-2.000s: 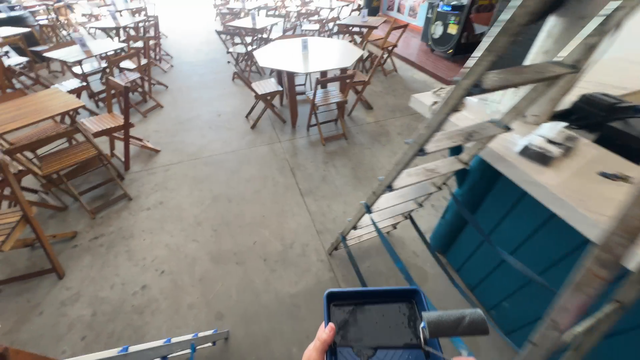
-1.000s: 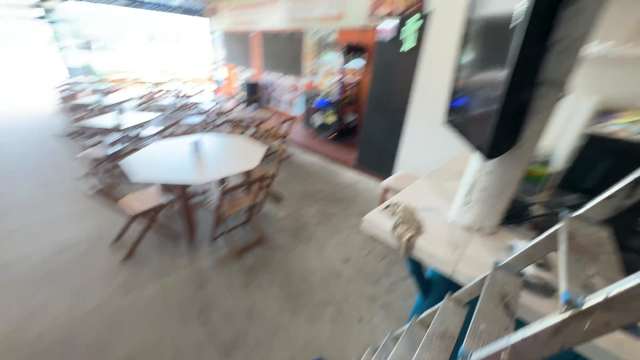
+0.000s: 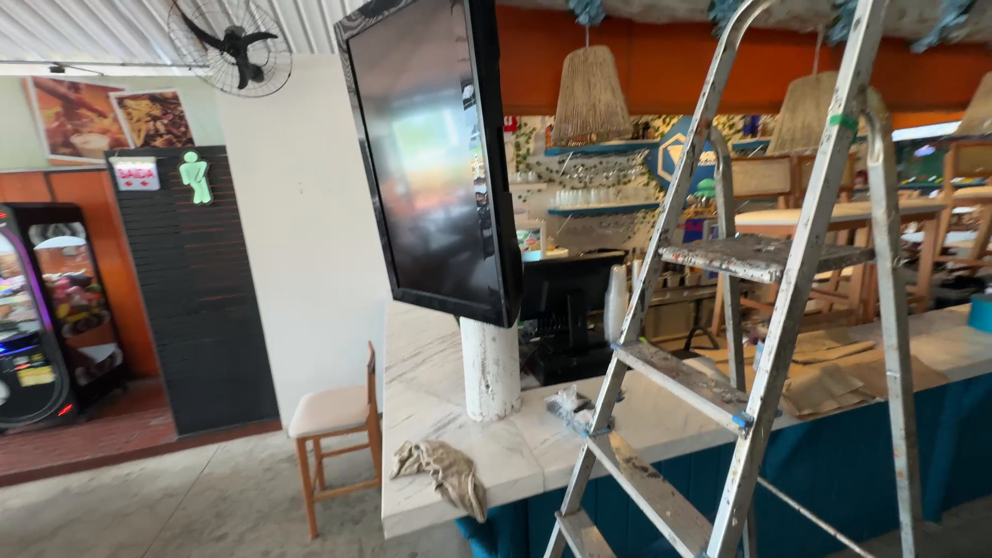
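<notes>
Neither of my hands shows in the head view now, so what they hold is hidden. A paint-spattered aluminium stepladder [image 3: 783,325] stands open at the right, in front of a marble-topped counter [image 3: 496,457] with blue-green panels. Its top platform [image 3: 744,257] is crusted with paint. A crumpled beige rag [image 3: 446,473] hangs partly over the counter's near corner. Behind it a white round column [image 3: 491,372] rises from the countertop, with a large flat television [image 3: 434,155] above. Crumpled plastic [image 3: 577,407] lies beside the ladder's rail.
A padded wooden stool [image 3: 337,422] stands left of the counter. Brown paper [image 3: 837,380] lies on the countertop behind the ladder. A monitor [image 3: 570,294] and stacked plastic cups [image 3: 617,302] stand past the column. Woven lampshades [image 3: 593,97] hang overhead, and a wall fan [image 3: 236,50] is at upper left.
The view has swung up and right from the floor and tables to the counter. Two seconds ago a hand was at a blue paint tray with a roller; hand, tray and roller are now out of view.
</notes>
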